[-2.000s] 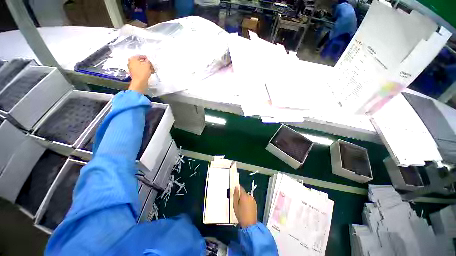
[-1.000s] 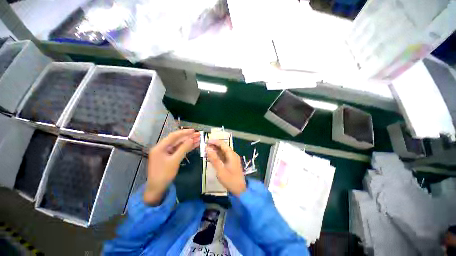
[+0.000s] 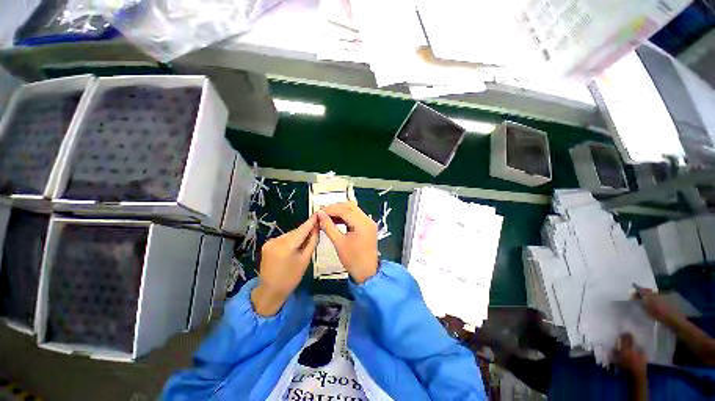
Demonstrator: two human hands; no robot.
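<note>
A cream folded carton (image 3: pixel 331 265) lies on the green surface in front of my body, partly hidden by my hands. My left hand (image 3: pixel 286 262) and my right hand (image 3: pixel 357 239) meet over it with fingertips together. A small white piece shows faintly at the fingertips; its shape is too small to tell. A pile of white printed sheets (image 3: pixel 455 251) lies just right of my right hand.
Foam-lined boxes (image 3: pixel 129 145) are stacked at left. Thin white strips (image 3: pixel 263 223) litter the green surface. Small dark-lined boxes (image 3: pixel 427 135) stand beyond. Clear plastic (image 3: pixel 188 23) lies upper left. Another person's hands touch stacked white cartons (image 3: pixel 584 274) at right.
My left hand has come from the plastic on the shelf to above the carton. Both hands' fingertips have closed together. Another person's hands have appeared at lower right. The view has shifted.
</note>
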